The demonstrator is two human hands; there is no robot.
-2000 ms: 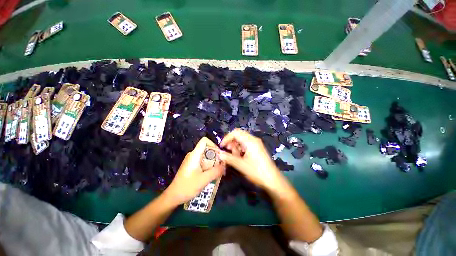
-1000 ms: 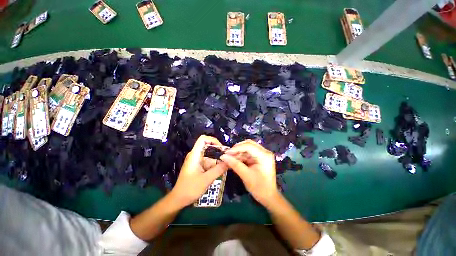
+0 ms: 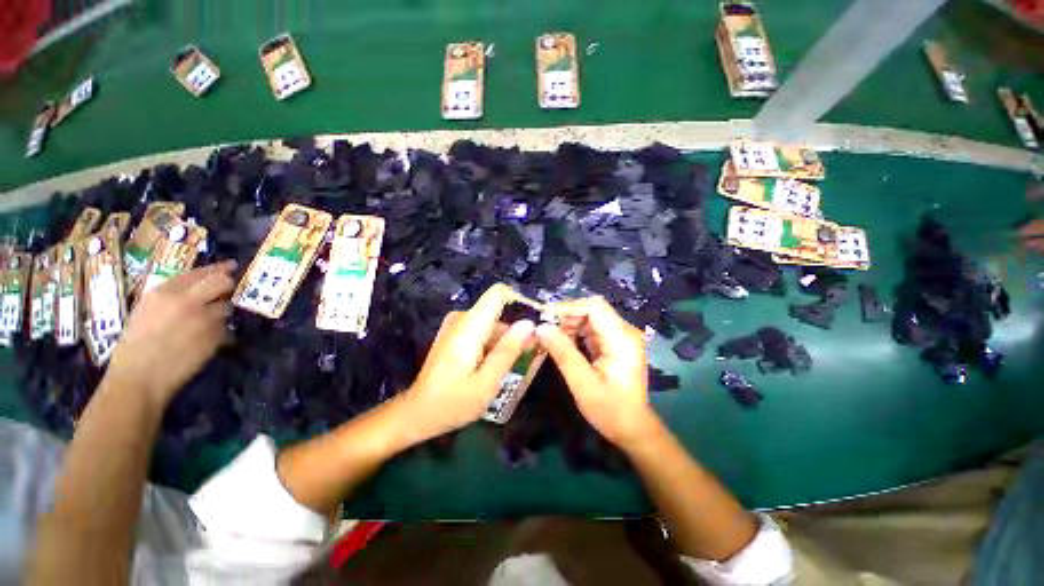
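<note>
My left hand [image 3: 467, 364] holds a tan keypad circuit board [image 3: 504, 398] above the black heap. The board's white lower end shows below my fingers. My right hand [image 3: 600, 369] meets the left at the board's upper end, with thumb and fingertips pinched together. A bit of dark material, which looks like a black pad, shows between the hands; the fingers hide most of it and the board's top end. The large heap of black pads [image 3: 550, 229] lies around and beyond both hands. Two boards lie on the heap to the left, one of them upright [image 3: 350, 275].
Another person's hand [image 3: 172, 332] reaches in at left by several overlapping boards [image 3: 103, 292]. Stacked boards [image 3: 778, 195] lie at right, with a small side heap of pads [image 3: 944, 298] beyond. Spaced boards lie on the green conveyor [image 3: 378, 92] behind the pale strip. A whitish post [image 3: 841, 69] slants at upper right.
Another person's arm has come in at left. The held board has tilted and is now more hidden by my hands. My right hand has moved slightly right. Boards on the conveyor have shifted left.
</note>
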